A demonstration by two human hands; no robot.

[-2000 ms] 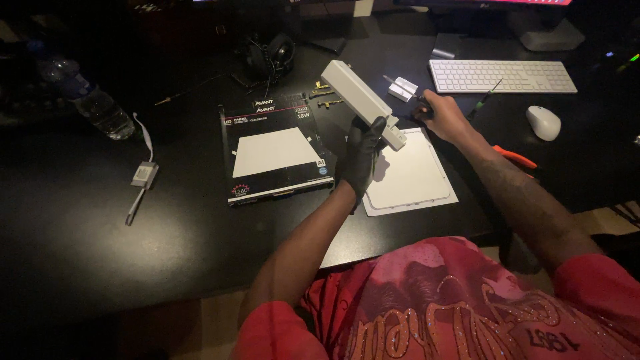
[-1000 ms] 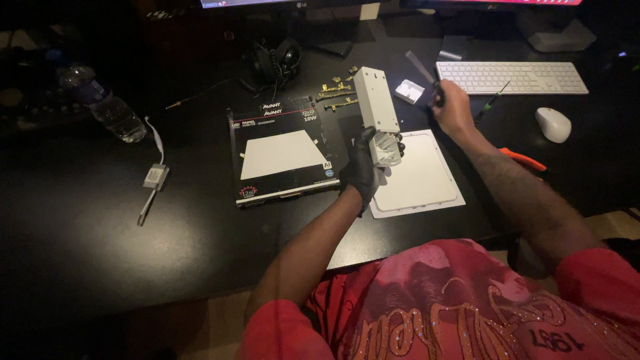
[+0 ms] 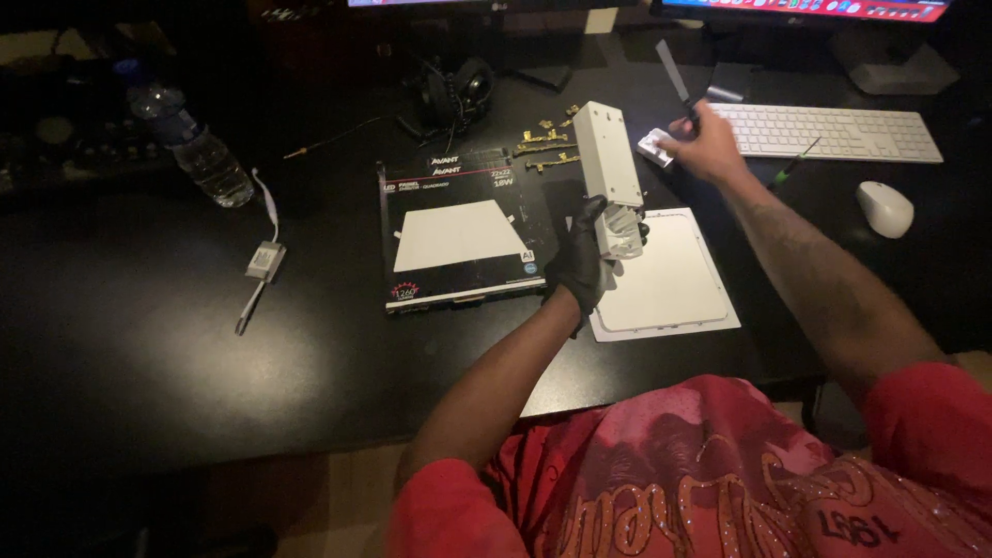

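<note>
My left hand, in a black glove, grips the lower end of a long white plastic power-strip housing, held tilted above a square white LED panel. In my right hand, which is bare, is a knife-like tool with a dark handle and a flat blade pointing up and away. The fingers of that hand also touch a small white plastic piece on the desk. Brass contact strips lie left of the housing, behind the LED panel box.
A white keyboard, a mouse and a green-handled screwdriver lie at the right. Headphones rest behind the box. A water bottle and a small LED driver with leads are at the left. Monitor stands border the back.
The white housing has turned more upright in my left hand. My right hand has come to hold the bladed tool and has moved to the small white piece.
</note>
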